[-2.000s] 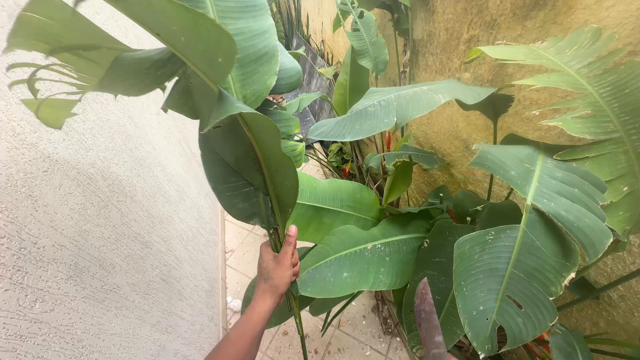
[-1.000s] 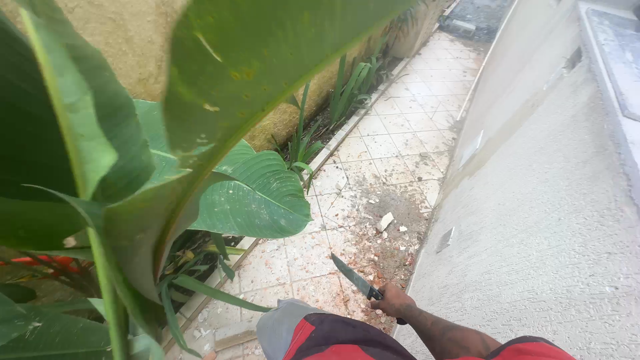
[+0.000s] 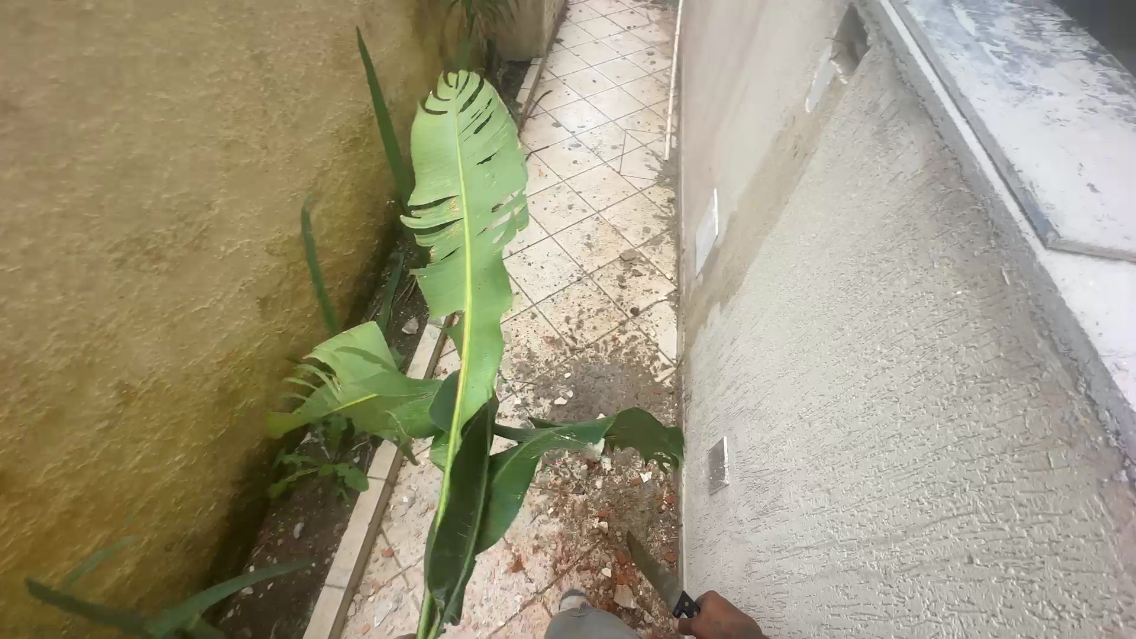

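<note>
My right hand, at the bottom edge right of centre, grips the black handle of a large knife. The blade points up and left over the rubble on the path. Left of it, a cut bunch of large green banana-like leaves rises from the bottom edge. One long leaf with a torn edge and a yellow-green midrib stands tall. Shorter leaves spread to the left and right, the right one reaching toward the pale wall. The lower ends of the stalks run out of the frame, and my left hand is not visible.
A tiled path runs ahead, strewn with soil and broken masonry. A rough yellow wall and a curbed planting bed with narrow-leaved plants line the left. A textured pale wall with a ledge stands at right.
The view has swung from the leafy plants to the path. Two seconds ago my left hand held the leaf stalks; it is now out of view. My right hand still holds the knife.
</note>
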